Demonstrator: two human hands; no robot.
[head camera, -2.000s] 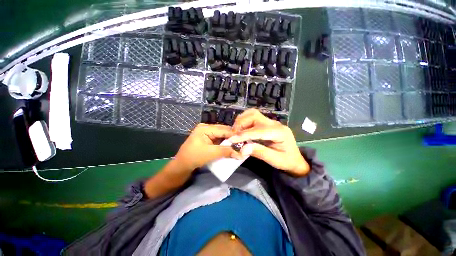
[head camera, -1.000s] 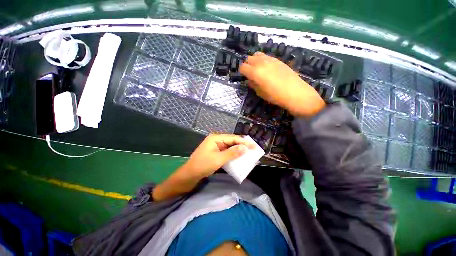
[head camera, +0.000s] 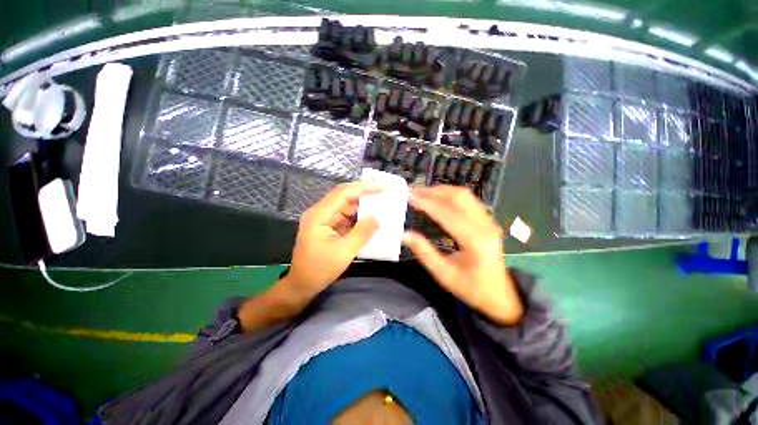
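A white sheet stands in my left hand, pinched between thumb and fingers above the near tray's front edge. My right hand is just right of the sheet, thumb and fingers apart, fingertips at the sheet's right edge; whether it holds a small part is hidden or blurred. The near clear tray lies in front of me. Black parts stand in groups in its right and back pockets; its left pockets are empty.
Right-hand clear tray with black parts in rows at its right. Loose black parts lie between the trays. A white square is right of my right hand. At left are a long white strip, white roll, white device and black block.
My right hand has come back from the near tray's back pockets to beside the sheet. The sheet is now upright and slightly higher. The view has turned and shifted.
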